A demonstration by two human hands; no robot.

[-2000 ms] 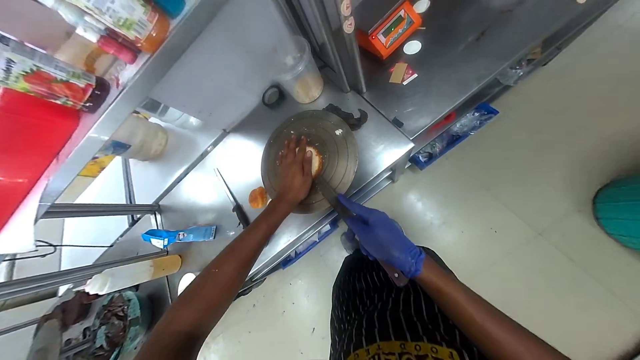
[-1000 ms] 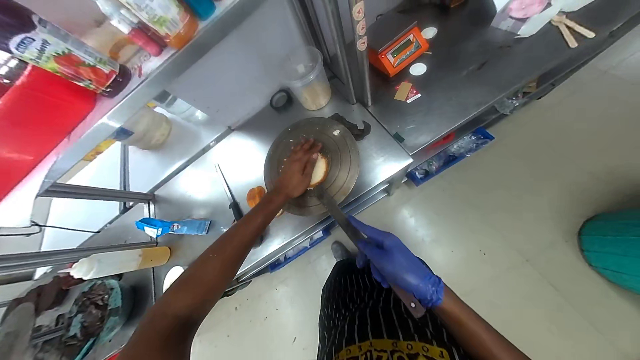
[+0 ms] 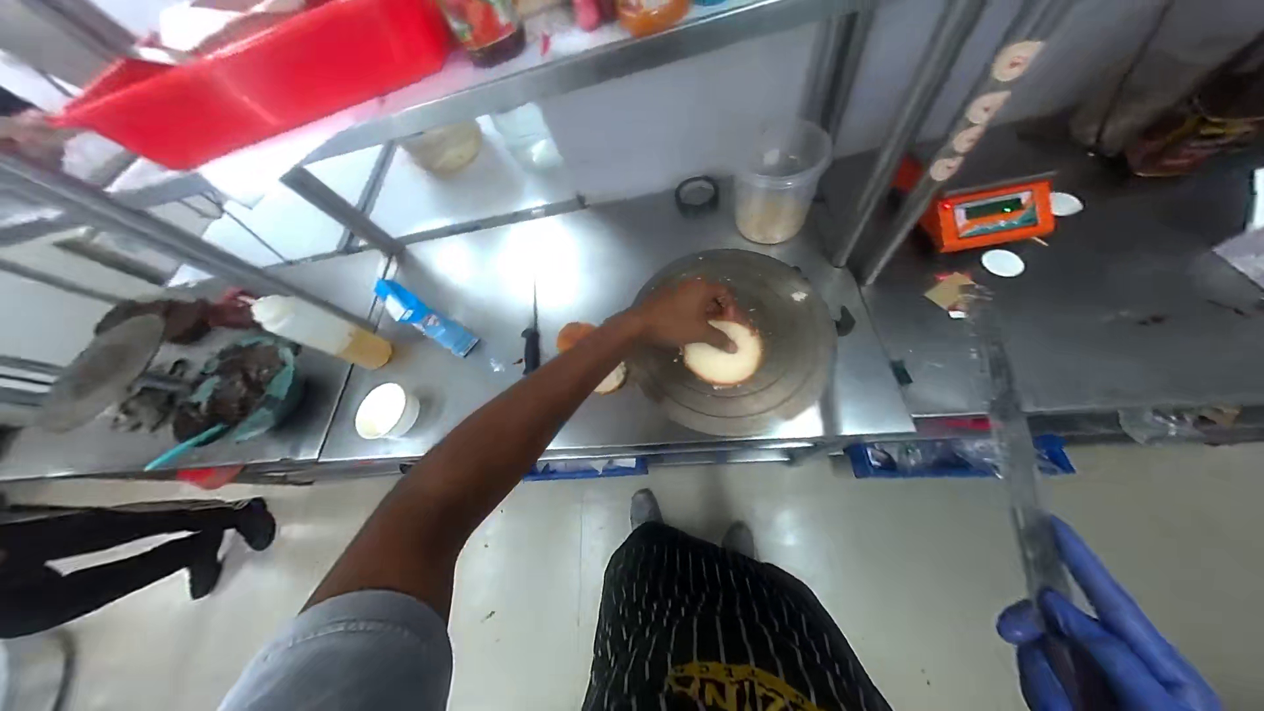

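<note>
My bare left hand [image 3: 696, 314] reaches over a round metal turntable [image 3: 790, 380], its thumb and fingers on a pale round cake layer or bread piece [image 3: 724, 357]. Far to the right, my right hand [image 3: 1096, 622], in a blue glove, grips the handle of a long serrated knife [image 3: 1007, 434], whose blade points away over the floor and counter edge. Browned round pieces [image 3: 576, 336] lie left of the turntable, partly behind my left arm. Beside them rests a smaller knife with a black handle [image 3: 531, 346].
Behind the turntable stand a clear plastic tub [image 3: 780, 188] and a roll of dark tape [image 3: 697, 194]. An orange digital scale [image 3: 992, 214] is at right. A blue-white packet [image 3: 427, 318], a white cup [image 3: 386, 411] and a squeeze bottle [image 3: 326, 331] stand left. A person's legs [image 3: 138, 538] show lower left.
My right hand has moved the long knife away from the turntable, out to the right. My left hand, flat on the round piece before, now has its fingers curled at it. The view has turned.
</note>
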